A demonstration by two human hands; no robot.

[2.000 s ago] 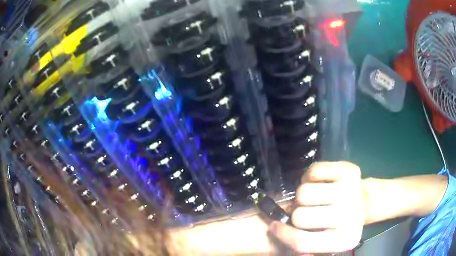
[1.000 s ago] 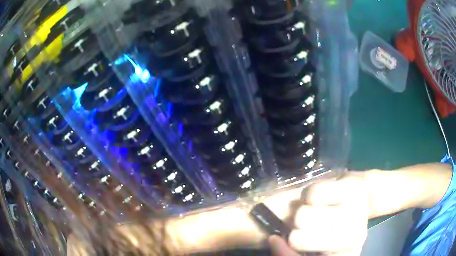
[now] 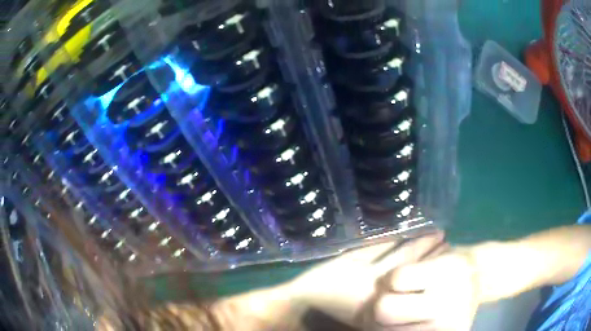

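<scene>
A large clear component tray [image 3: 447,142] fills most of the view, tilted, with columns of black components [image 3: 382,129] that each carry a small shiny metal tab. My right hand [image 3: 431,291] is closed at the tray's lower right corner, overexposed. The black test probe [image 3: 324,319] shows as a blurred dark handle at its fingertips, cut by the bottom edge; its pins are not visible. My left hand [image 3: 382,258] reaches from the lower left to the tray's front edge. It is washed out and partly behind my right hand, so its fingers cannot be made out.
A small clear case [image 3: 509,81] with a pale round object lies on the green mat [image 3: 505,181] right of the tray. A red fan [image 3: 554,64] stands at the right edge with a thin cable beside it. A bright blue light and a yellow patch show through the tray.
The probe has dropped away from the tray's components to the bottom edge of view. My left hand has come up to the tray's front edge. A strip of green mat now shows below the tray.
</scene>
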